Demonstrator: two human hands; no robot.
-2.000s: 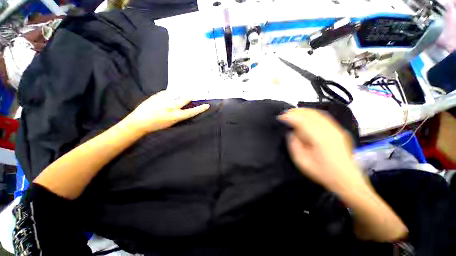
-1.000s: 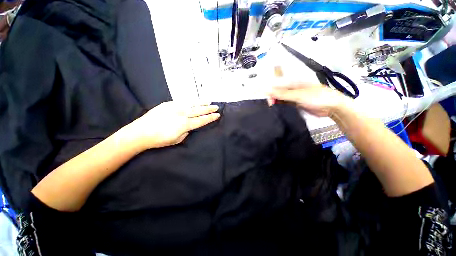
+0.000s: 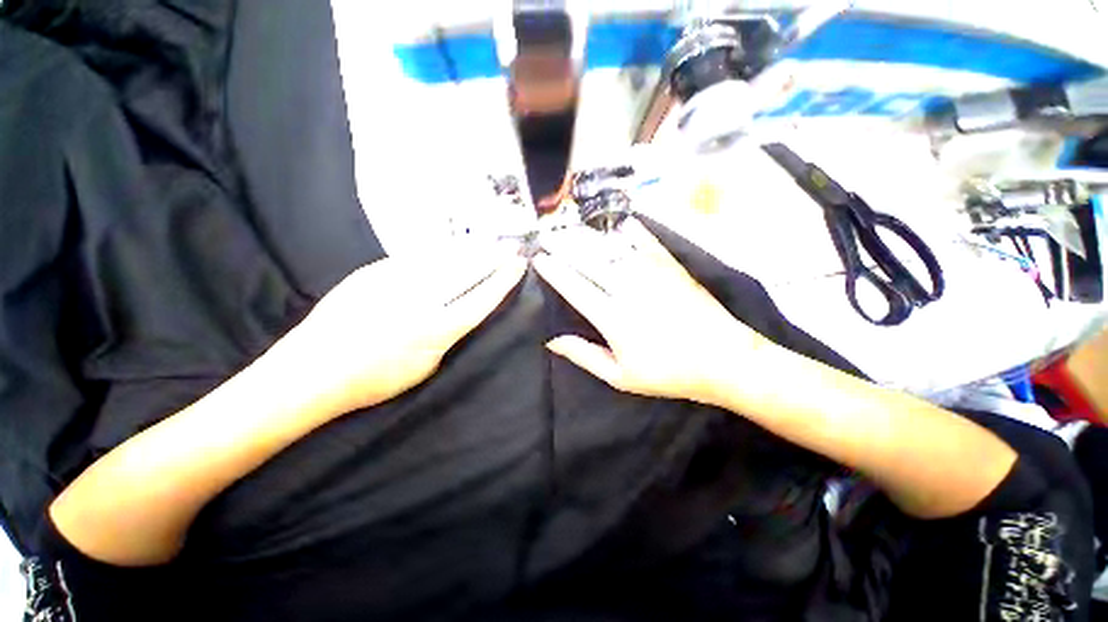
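The black garment piece (image 3: 486, 474) lies over the table's front and the lap, with a vertical seam line between the hands. Its upper edge is at the presser foot and needle area (image 3: 535, 231) of the white sewing machine (image 3: 851, 61). My left hand (image 3: 425, 304) lies on the cloth left of the seam, fingertips near the foot. My right hand (image 3: 644, 310) lies on the cloth right of the seam, fingertips close to the foot and thumb lower down. Both hands press the cloth; the fingertips are overexposed.
Black-handled shears (image 3: 863, 237) lie right of the needle on the white table (image 3: 778, 267). More black cloth (image 3: 122, 207) is heaped at the left. Small dark tools (image 3: 1021, 243) lie at the far right. Pale cloth and a red item show beyond the table's right front.
The view has moved closer to the needle. My right hand has moved left from the cloth's right part to the foot, and the cloth's upper edge has moved up to the foot. My left hand has stayed on the cloth.
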